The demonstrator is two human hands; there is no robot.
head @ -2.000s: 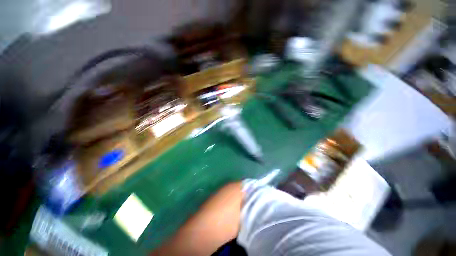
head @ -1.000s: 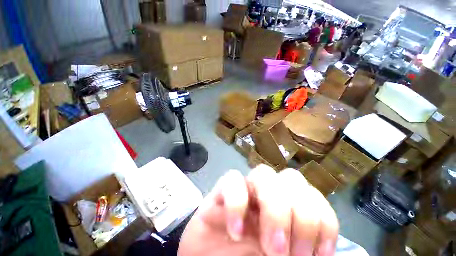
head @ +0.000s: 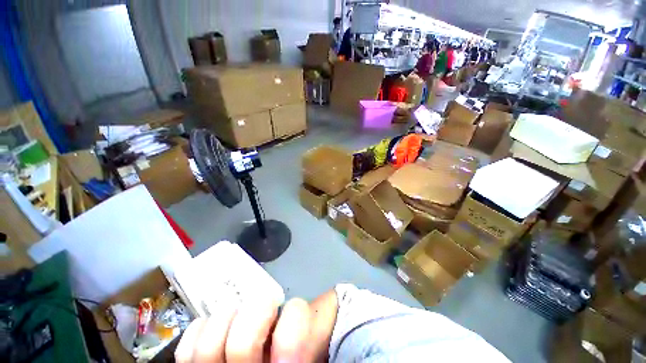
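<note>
My right hand (head: pixel 251 333) is at the bottom edge, close to the camera and partly cut off. Its fingers are bent and side by side, and a pale sleeve (head: pixel 397 330) runs from it to the lower right. The inside of the hand is hidden, so I cannot tell whether it holds anything. My left hand is not in view. Just beyond my right hand is a white box-like surface (head: pixel 228 273). Left of it, an open carton (head: pixel 113 340) holds mixed packets and an orange-and-white tube (head: pixel 145 312).
The green bench top (head: pixel 60 305) with dark items is at the lower left, beside a large white panel (head: pixel 117 241). A black standing fan (head: pixel 216 170) is on the floor. Open cartons (head: pixel 435 262) and stacked black trays (head: pixel 549 276) are at the right. People (head: pixel 439 60) are far back.
The view has swung from the bench to the floor area at the right. Since the last earlier frame, my right hand has moved left and lower in view, and more sleeve shows.
</note>
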